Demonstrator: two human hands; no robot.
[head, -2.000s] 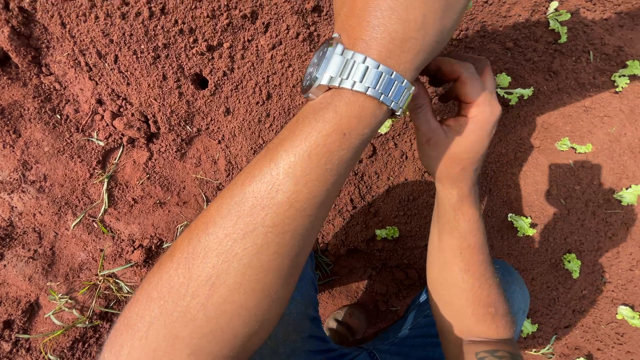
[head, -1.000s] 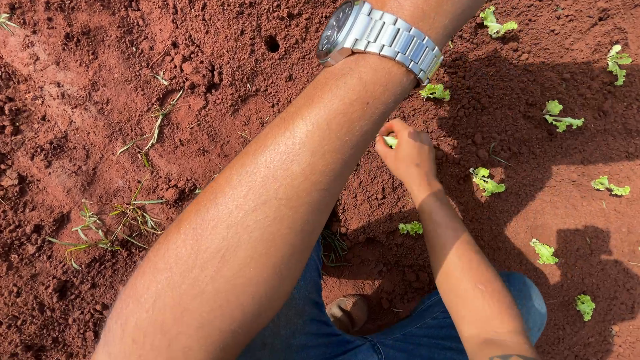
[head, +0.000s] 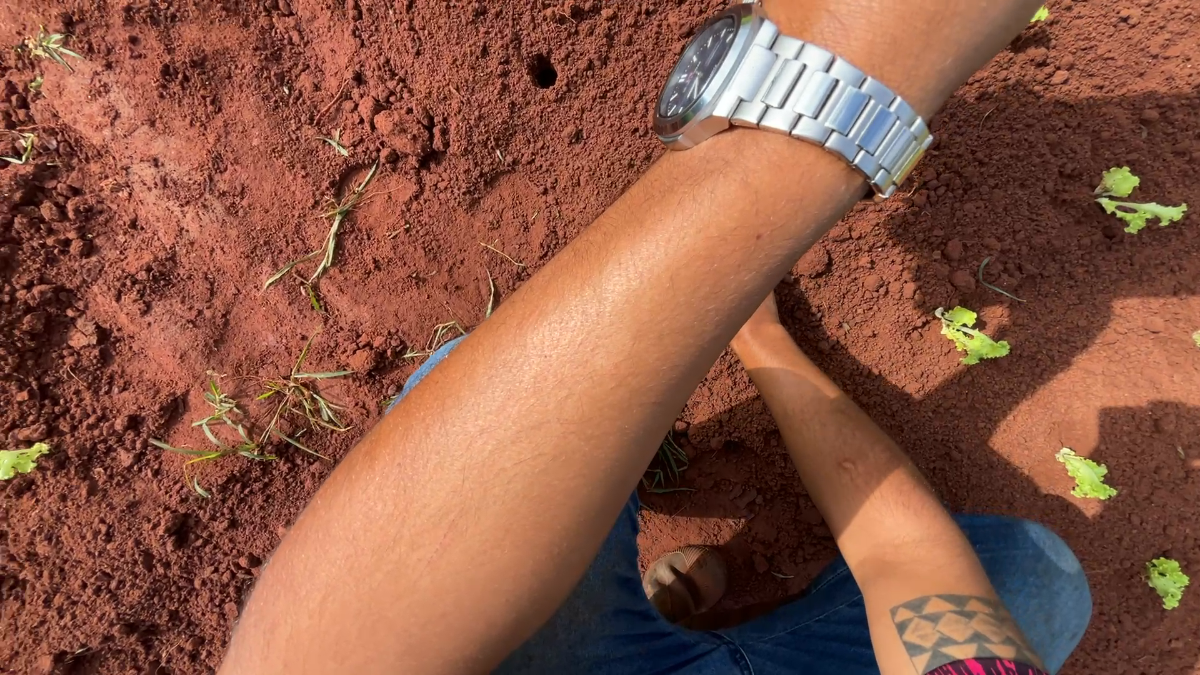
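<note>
My left forearm crosses the view from the lower left to the upper right, wearing a steel wristwatch [head: 797, 103]; the left hand lies beyond the top edge. My right forearm, with a tattoo [head: 956, 628], rises from the lower right. Of my right hand [head: 761, 323] only the base by the wrist shows; its fingers are hidden behind the left forearm, so what they hold cannot be seen. Small lettuce seedlings stand to the right in red soil, one [head: 973, 336] nearest the right forearm, others farther out [head: 1139, 202] [head: 1086, 473] [head: 1167, 581].
My jeans-clad knee [head: 1027, 572] and a brown shoe [head: 684, 581] are at the bottom. Grass tufts [head: 295, 398] lie on the soil at left, a small hole [head: 542, 71] is near the top, and another seedling [head: 21, 460] is at the far left edge.
My right hand has moved left, behind the left forearm; one second ago it showed beside that arm, with a bit of green at its fingertips. The view has shifted.
</note>
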